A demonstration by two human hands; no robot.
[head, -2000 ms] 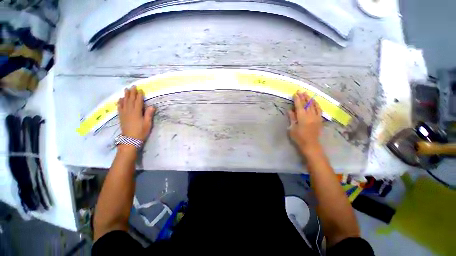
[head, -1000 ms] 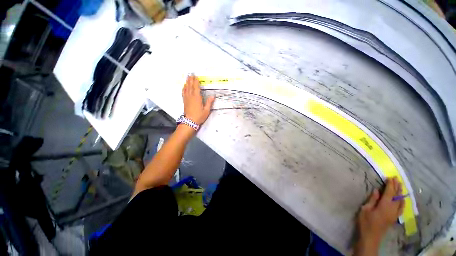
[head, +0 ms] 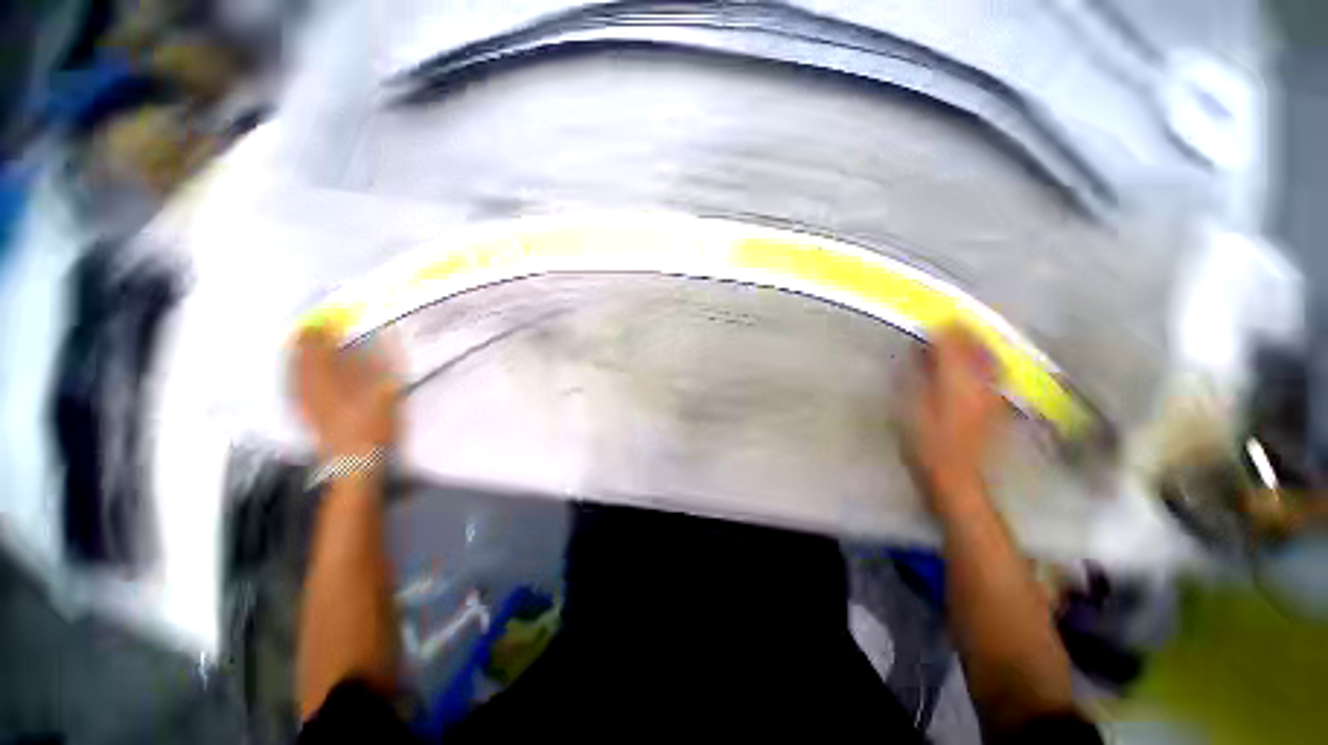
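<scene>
The frame is blurred. A curved white waistband piece (head: 641, 233) lies across the pressing table, arching away from me. The narrow yellow marking template (head: 830, 265) lies on top of it, its right end reaching past my right hand. My left hand (head: 347, 390) rests flat at the left end of the strips, fingertips on the yellow end. My right hand (head: 958, 408) lies with its fingertips on the template towards the right end. A small purple trace shows by its fingers; the pen itself is too blurred to tell.
The waistband stack (head: 932, 80) with dark edges lies along the far side. A white tape roll (head: 1206, 105) is at far right. The iron (head: 1260, 480) is at the right edge. A dark bundle (head: 109, 408) lies on the left side table, with mixed fabric pieces (head: 160, 131) behind it.
The view has swung back from the left to face the table. My left hand stays at the strip's left end, having moved there from further along since the oldest frame. The template still lies on the waistband piece.
</scene>
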